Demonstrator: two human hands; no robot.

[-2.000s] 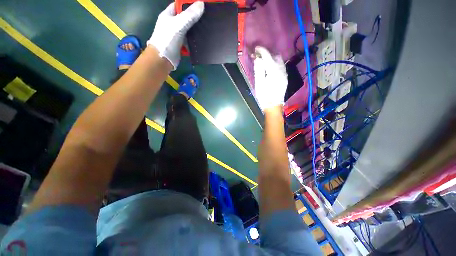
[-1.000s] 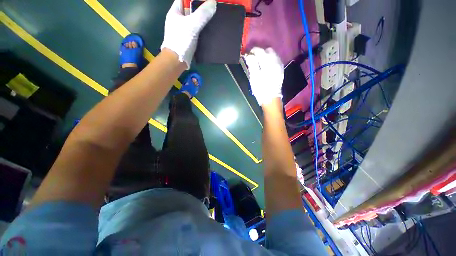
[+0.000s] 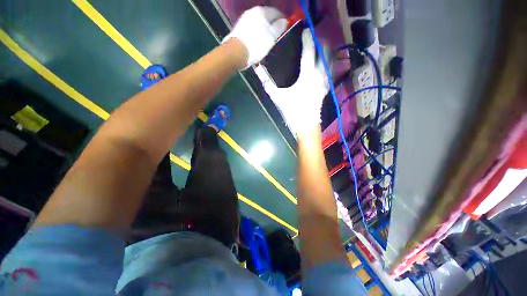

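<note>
A flat black box [image 3: 284, 62] lies on the pink-lined shelf [image 3: 231, 8], with an orange-red edge [image 3: 293, 19] showing at its far side. My left hand [image 3: 258, 34], in a white glove, is at the box's left side with its fingers curled at that edge. My right hand [image 3: 301, 87], also gloved, is spread around the near part of the box, thumb on one side and fingers on the other. Both hands touch or nearly touch the box; their undersides are hidden.
A bright blue cable [image 3: 341, 124] hangs across the shelf just right of my right hand. White socket strips [image 3: 365, 87] with dark cables run behind. More black boxes with red edges [image 3: 338, 168] sit nearer me. A grey shelf panel [image 3: 430, 115] stands at right.
My left hand has moved right, from over the floor to the shelf, with the black box. My right hand has opened around the box. The view has shifted along the rack.
</note>
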